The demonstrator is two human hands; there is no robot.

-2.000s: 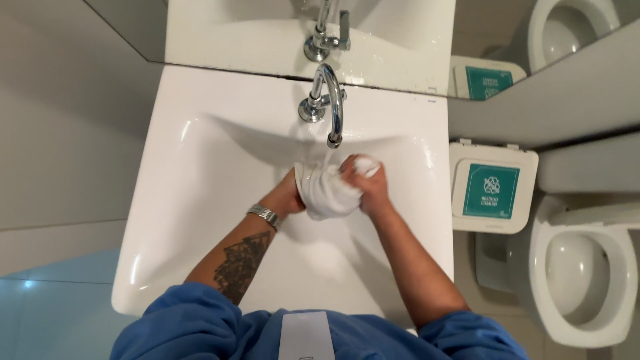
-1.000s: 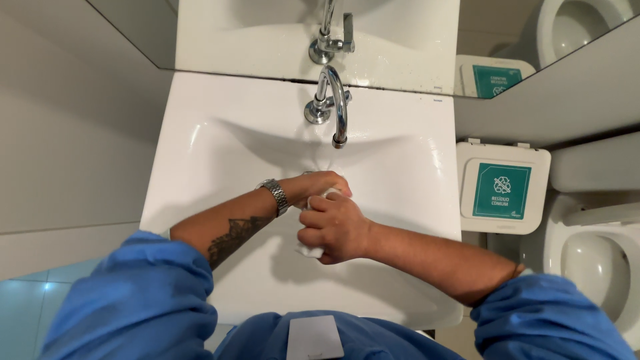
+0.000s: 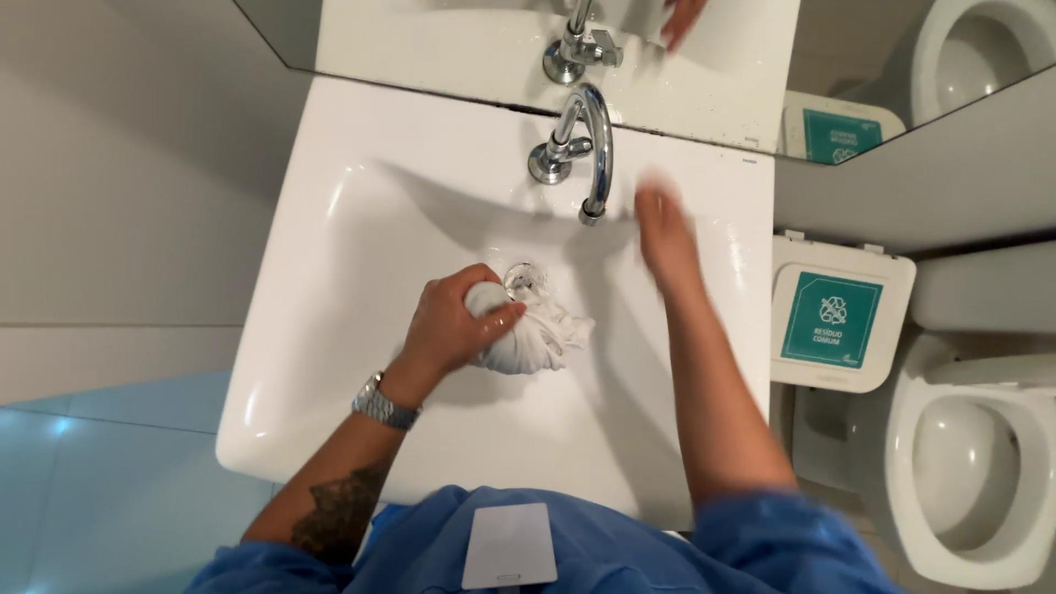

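My left hand (image 3: 462, 322), with a metal watch above the wrist, grips a bunched white cloth (image 3: 532, 342) low in the white sink basin (image 3: 346, 330). The cloth's loose folds spread to the right, beside and partly over the metal drain (image 3: 524, 279). My right hand (image 3: 664, 231) is blurred by motion, in the air to the right of the chrome faucet (image 3: 601, 157), and touches nothing that I can see. Its fingers are too blurred to read clearly. No water stream shows under the spout.
Behind the sink a mirror (image 3: 462, 58) reflects the faucet and part of a hand. A white lidded bin (image 3: 899, 280) with a green label stands to the right, near a toilet (image 3: 899, 470). A blank white badge (image 3: 510, 546) hangs at my front.
Both hands were on the cloth in the earlier frames. The right hand has let go and moved up and right toward the faucet, while the left keeps hold of the cloth.
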